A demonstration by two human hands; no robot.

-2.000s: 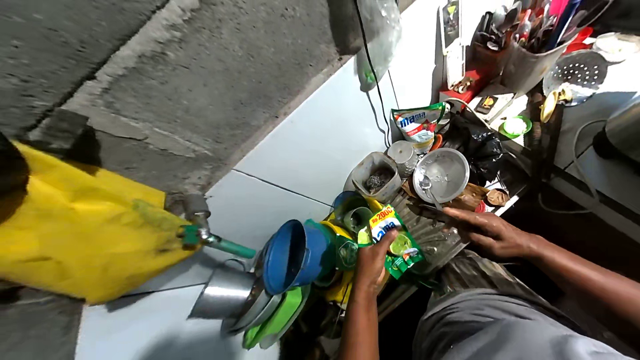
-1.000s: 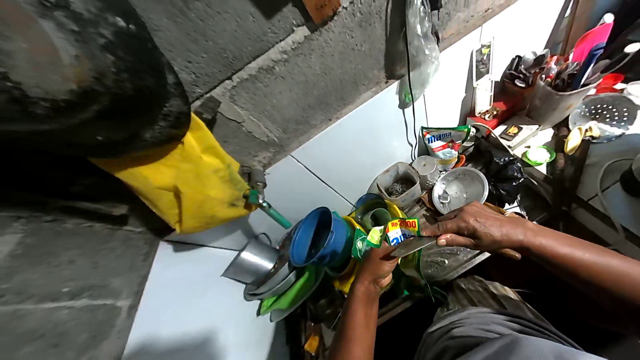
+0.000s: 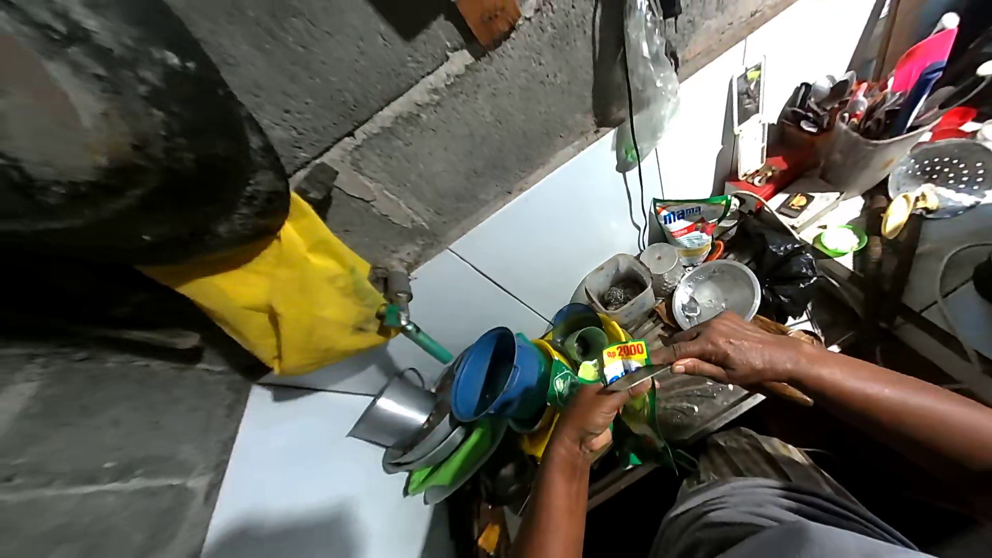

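My left hand grips a green and yellow detergent-type sachet printed with a price. In my right hand is a knife, its metal blade lying across the sachet just above my left fingers; the handle is hidden in the hand. Right behind the sachet are a green cup and yellow items. Above my right hand sits a metal bowl, beside a plastic tub holding a dark scouring pad. A Mama pouch stands against the tiled wall.
A blue plastic pitcher, a metal mug and green dishes are stacked to the left. A green-handled tap juts out near a yellow sheet. A utensil container and strainer are at upper right. A large blackened pot hangs upper left.
My right hand has come from beside the sachet to its top edge, and the knife blade now lies across it. The sachet has tilted in my left hand. The view has shifted left.
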